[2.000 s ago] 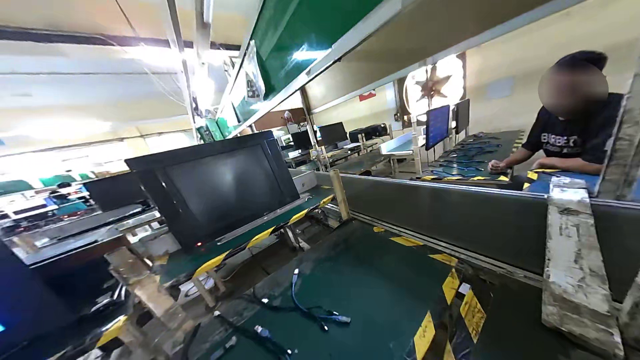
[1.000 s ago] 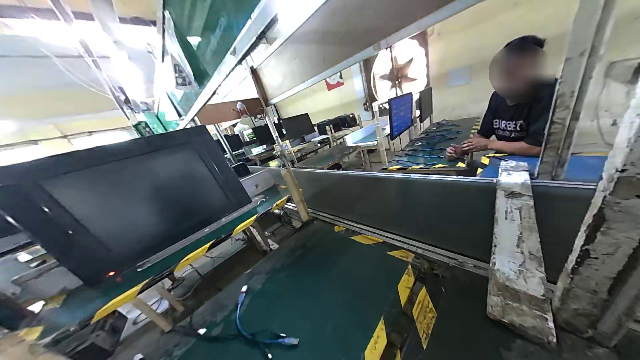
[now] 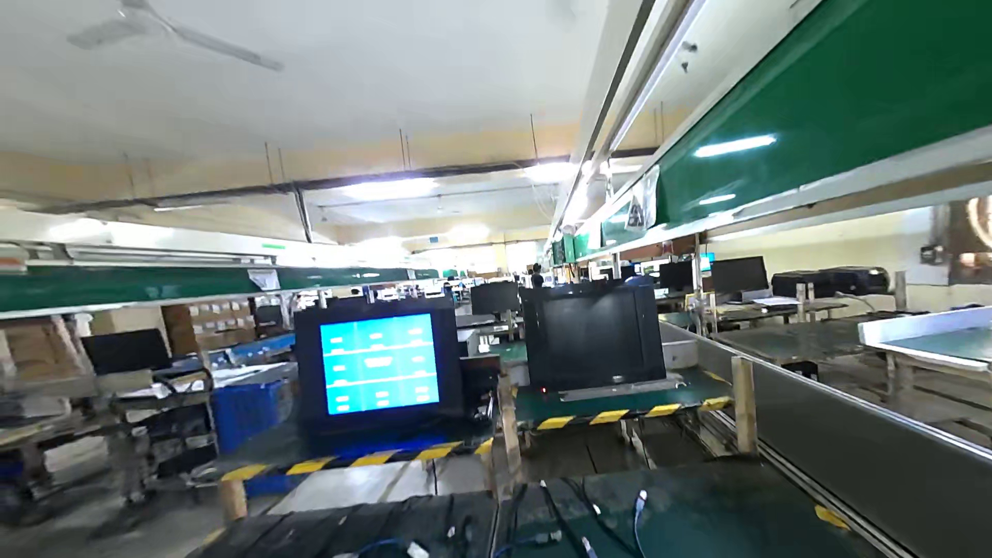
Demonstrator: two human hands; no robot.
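Neither of my hands shows in the head view, so what they hold cannot be seen. Several cables with light-coloured plugs [image 3: 639,502] lie on the near green bench top [image 3: 721,504], at the bottom of the view. Beyond it, a monitor with a lit blue screen [image 3: 380,363] stands on the left. To its right is a second monitor with a dark screen [image 3: 593,337] and a small red light at its lower left.
Yellow and black tape [image 3: 372,459] edges the raised stands. A wooden post [image 3: 744,403] rises beside a long grey side panel [image 3: 852,457]. Green overhead panels [image 3: 837,108] run along the right. A blue crate [image 3: 248,411] is at left.
The view has swung left and up. The monitor with the lit blue screen now shows in full; the seated person and the worn post on the right have left the view.
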